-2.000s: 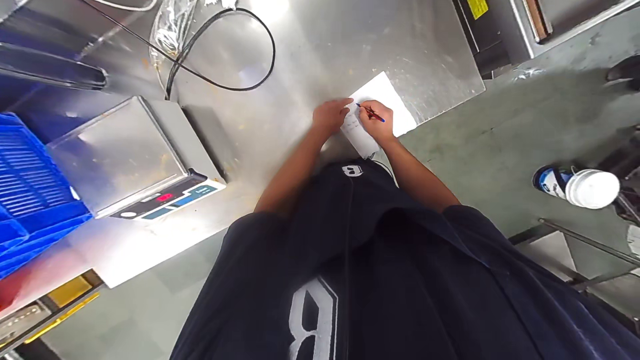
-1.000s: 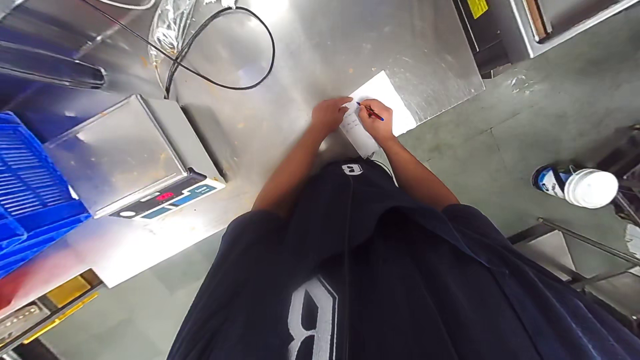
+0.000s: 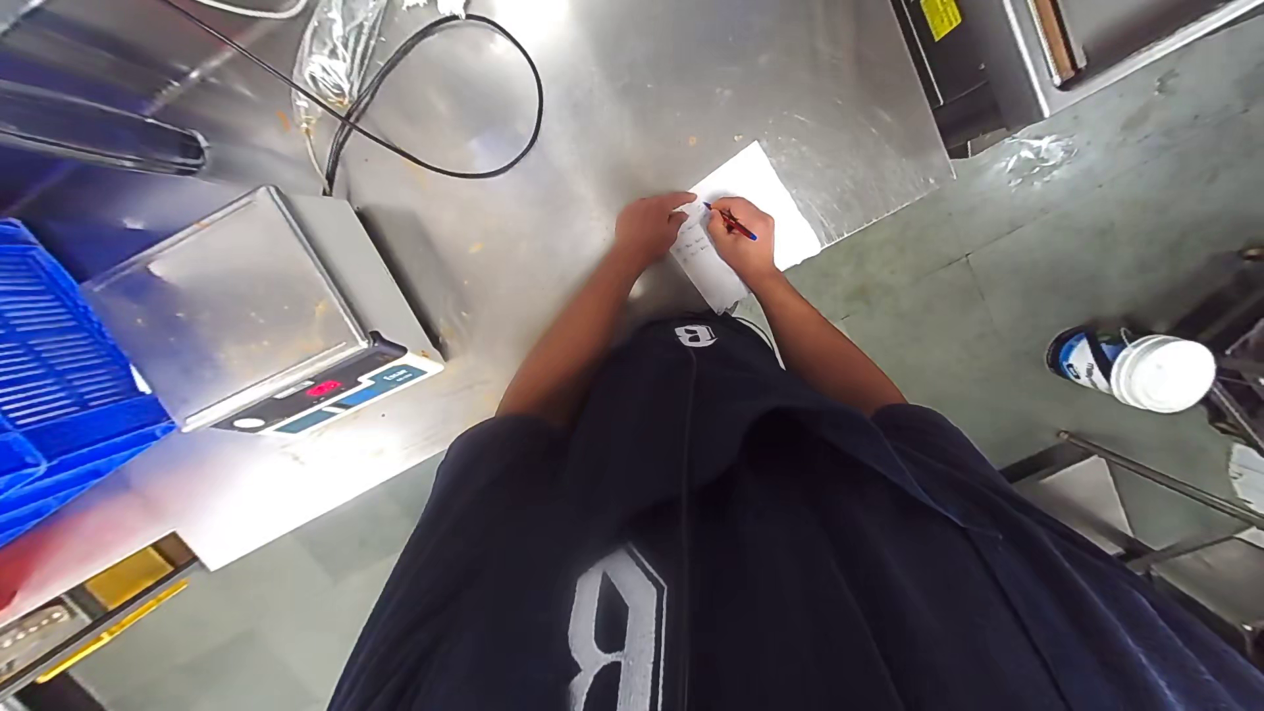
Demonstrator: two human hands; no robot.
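My right hand (image 3: 743, 237) is closed around a blue and red pen (image 3: 738, 226), its tip at the upper part of a small paper slip (image 3: 709, 269) that bears handwriting. My left hand (image 3: 656, 226) rests at the slip's upper left edge, thumb and finger on the paper; whether it pinches the slip is not plain. A larger white sheet (image 3: 788, 222) lies beneath and to the right, near the corner of the stainless steel table (image 3: 612, 118).
At left on the table stand a digital scale (image 3: 232, 306) and blue plastic crates (image 3: 59, 346). A black cable (image 3: 538, 94) loops beside a clear plastic bag (image 3: 341, 49). A white-lidded bucket (image 3: 1163, 373) stands on the floor at right, near a metal rack (image 3: 1155, 474).
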